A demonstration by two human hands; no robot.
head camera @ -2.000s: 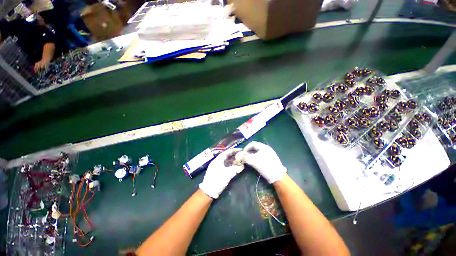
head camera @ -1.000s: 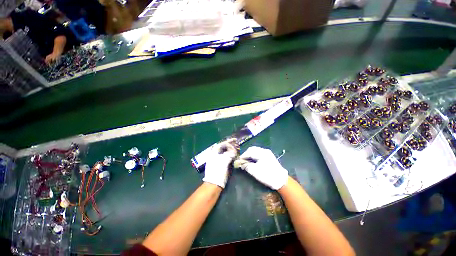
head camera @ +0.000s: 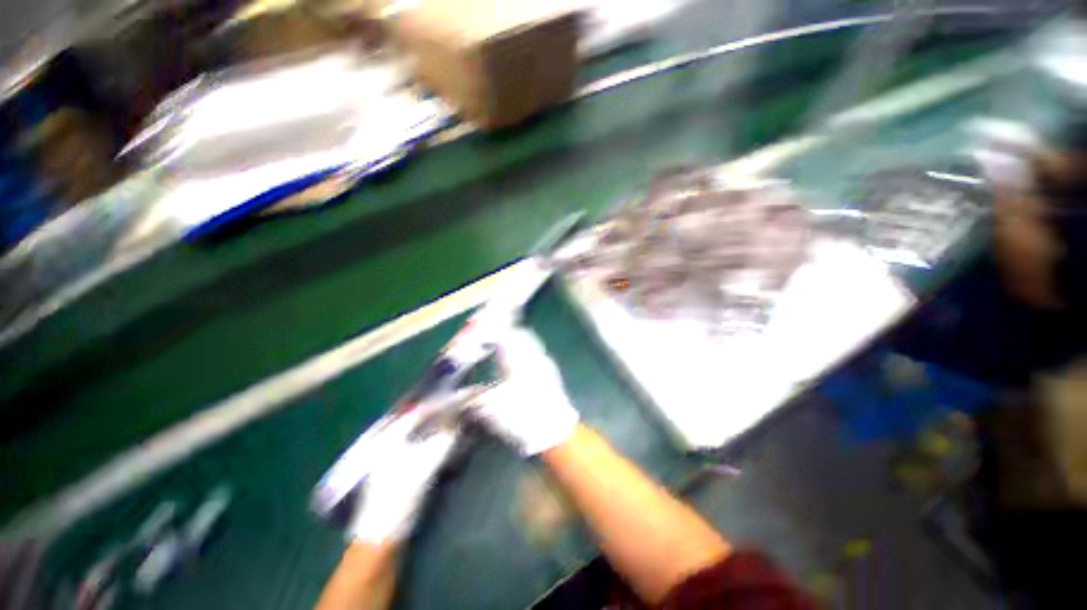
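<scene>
The head view is strongly blurred. My left hand (head camera: 402,477) in a white glove is over the near end of a long slim box (head camera: 346,467) lying diagonally on the green bench. My right hand (head camera: 525,396), also gloved in white, is close beside it to the right, with its fingers towards the left hand. A small dark shape shows between the hands, but blur hides what it is and whether the fingers hold it. A clear tray of brown wound stators (head camera: 703,238) lies on a white foam board (head camera: 715,381) to the right.
Across the green belt (head camera: 298,292) are papers and clear trays (head camera: 274,131) and a brown carton (head camera: 507,66). Small motors (head camera: 167,542) lie at the lower left. Another clear tray (head camera: 918,209) and a person's arm (head camera: 1025,244) are at the right.
The camera has swung to the right, so the bench contents appear further left and tilted. The left parts tray has mostly left the picture, and another person's arm has come into view at the right.
</scene>
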